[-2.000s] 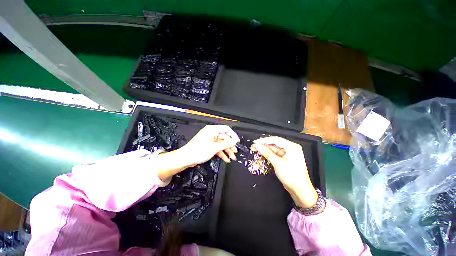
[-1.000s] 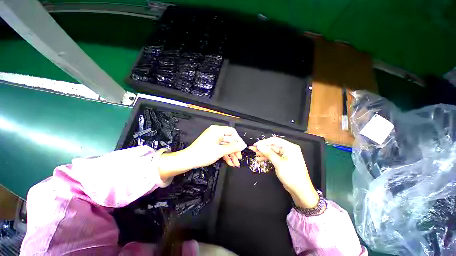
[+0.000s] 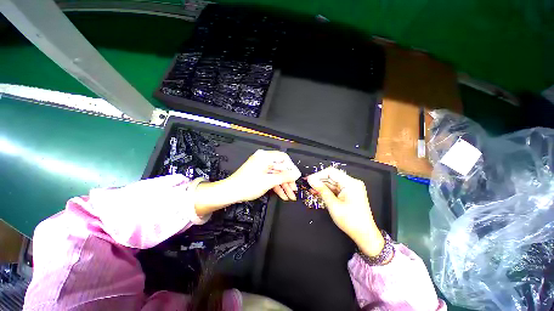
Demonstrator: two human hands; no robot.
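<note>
My left hand and my right hand meet fingertip to fingertip over the right compartment of the near black tray. My left fingers pinch a small black plastic part, mostly hidden between the fingertips. My right thumb and finger are closed at its other side; whether they hold a tiny metal part cannot be seen. Small metal parts lie in a loose pile just below the fingertips, with more scattered behind. Loose black plastic parts are heaped in the left compartment, partly under my left forearm.
Beyond is the far black tray, with packed rows of black parts at left. A brown board with a pen lies to its right. A crumpled clear bag fills the right side. A pale metal bar slants at upper left.
My hands have come together, and the right fingertips have moved in against the black part. The view has shifted slightly, so the far tray and board sit a little further right.
</note>
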